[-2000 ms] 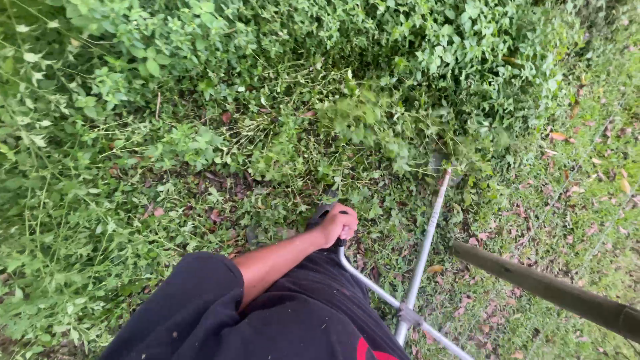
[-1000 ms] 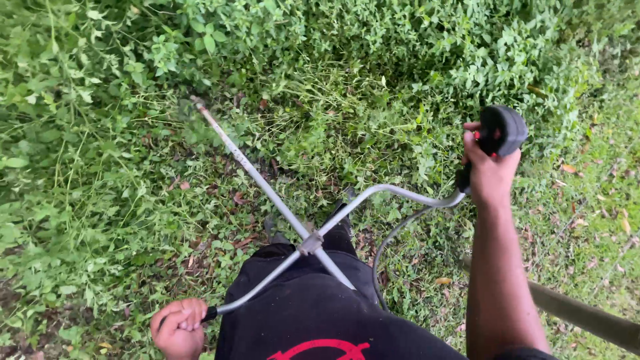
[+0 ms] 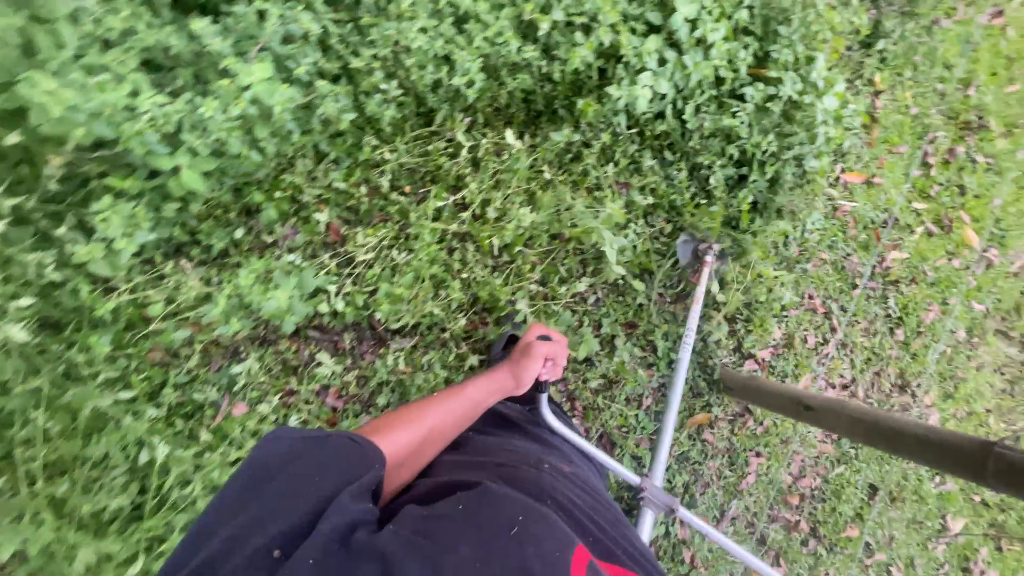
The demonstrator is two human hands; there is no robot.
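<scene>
My left hand (image 3: pixel 538 355), low in the middle of the head view, is closed around the black grip of a brush cutter's metal handlebar (image 3: pixel 594 453). From there the bar runs down to the right and crosses the straight shaft (image 3: pixel 680 370) at a clamp (image 3: pixel 658 498). At the shaft's upper end the cutting head (image 3: pixel 701 250) lies low at the border of the tall weeds and short grass, its details blurred. My right hand is outside the view, as is the right end of the handlebar.
Dense leafy weeds (image 3: pixel 336 104) fill the top and left. Cut stems and brown leaves lie in front of me. A wooden pole (image 3: pixel 872 428) comes in from the right edge, near the shaft. Short grass with fallen leaves (image 3: pixel 904 320) covers the right side.
The brush cutter's head has swung from the left to the right since one second ago. My left hand has moved up and right with its grip; my right hand has left the view.
</scene>
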